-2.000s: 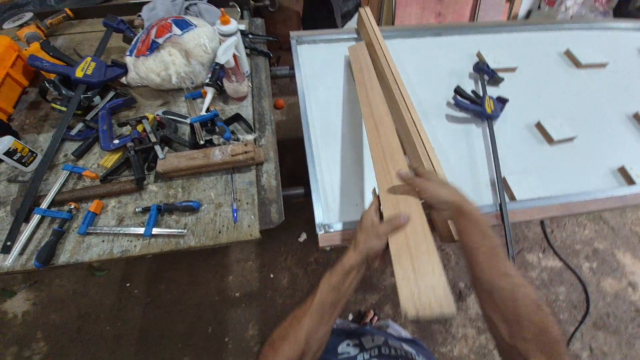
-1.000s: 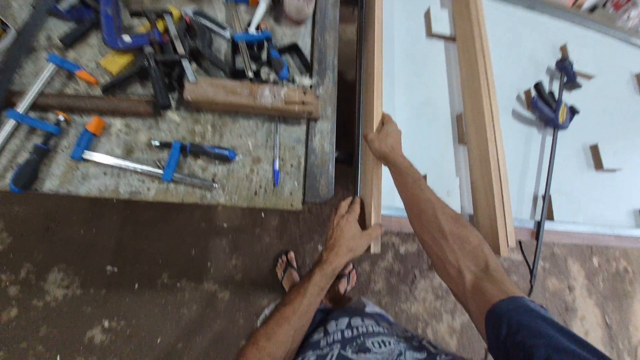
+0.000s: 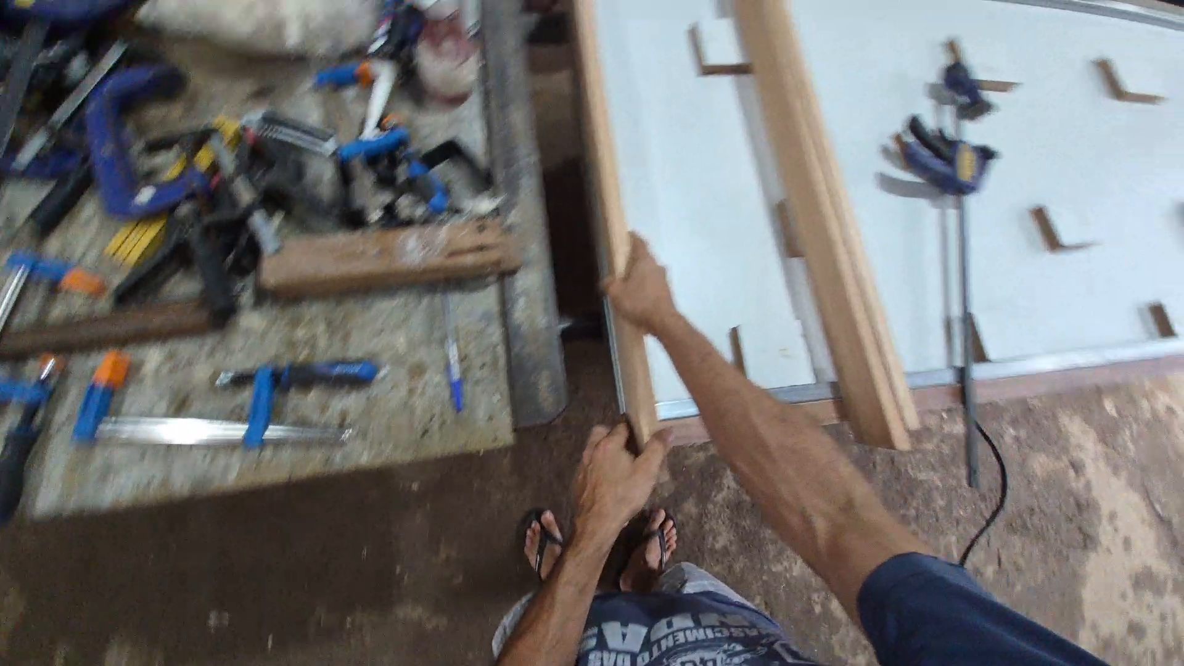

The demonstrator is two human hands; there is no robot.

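A light wooden board (image 3: 606,176) stands on edge along the left side of a white panel (image 3: 694,185) with a metal-edged frame. My left hand (image 3: 617,472) grips the board's near end, thumb on its side. Farther up, my right hand (image 3: 641,287) is closed around the same board, fingers over its top edge. To the right, several wooden strips (image 3: 823,213) lie together across the panel and stick out past its near edge. A bar clamp (image 3: 962,213) lies farther right on the panel.
On the left stands a worn workbench (image 3: 416,370) with F-clamps (image 3: 222,430), a blue pen (image 3: 453,361), a rough wood block (image 3: 388,259) and jumbled tools. A narrow gap separates bench and panel. Small angled wooden pieces (image 3: 1050,231) dot the panel. A black cable (image 3: 994,499) hangs at right.
The board, earlier held flat and slanted beside the strips, now stands on edge at the panel's left side. Both hands have moved left with it.
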